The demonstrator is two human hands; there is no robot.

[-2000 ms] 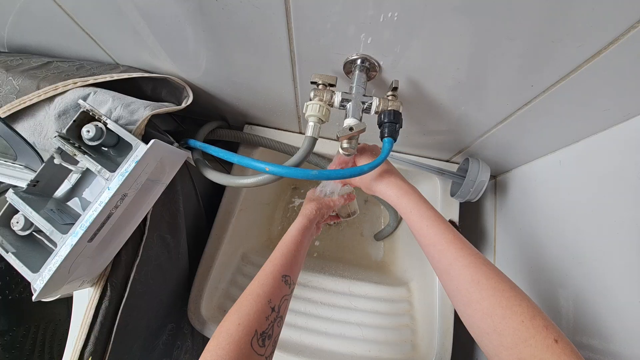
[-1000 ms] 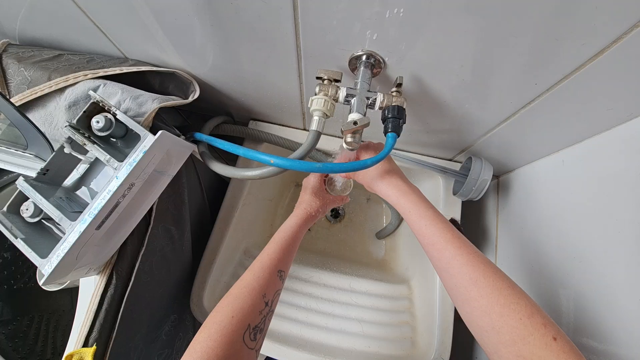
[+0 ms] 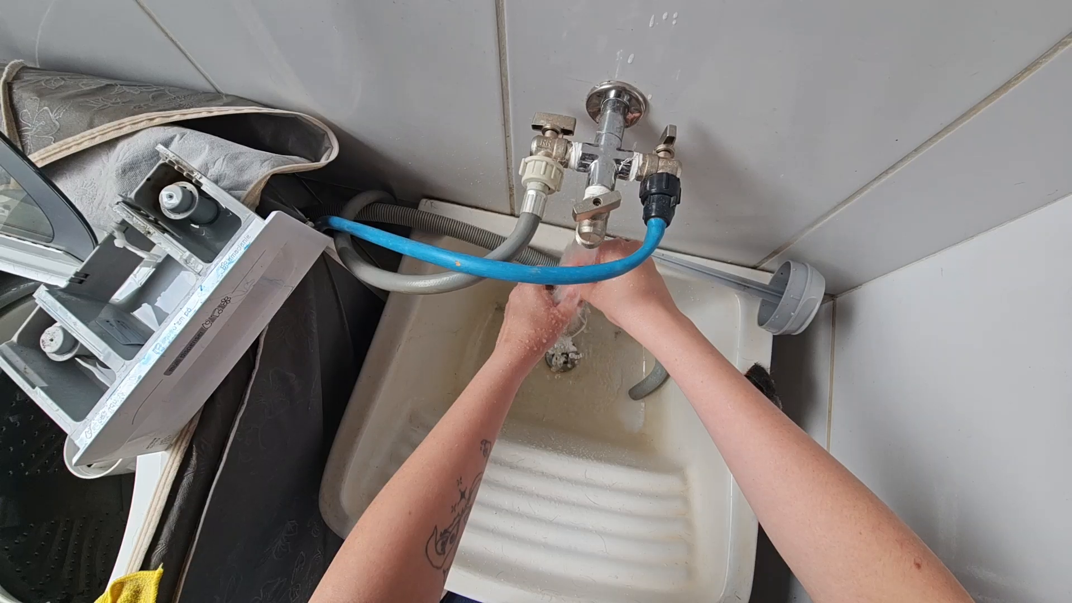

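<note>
Under the metal tap point(image 3: 593, 219), both my hands are in running water over a white laundry sink point(image 3: 578, 477) with a ribbed washboard slope. My left hand point(image 3: 536, 322) has its fingers curled around something small and clear, mostly hidden by the water and the fingers. Close against it from the right, my right hand point(image 3: 624, 280) lies partly behind a blue hose point(image 3: 502, 268); what its fingers touch cannot be made out. Water falls from the hands near the sink drain point(image 3: 563, 356).
A washing machine detergent drawer point(image 3: 193, 335) rests at the left, on a grey fabric cover point(image 3: 276, 469). Grey hoses point(image 3: 435, 280) loop behind the blue one. A grey round-ended plastic part point(image 3: 791, 297) juts over the sink's right rim. A yellow cloth point(image 3: 134, 586) shows bottom left.
A clear, round-rimmed piece visible between my hands one second ago is now mostly hidden. My hands remain together under the tap.
</note>
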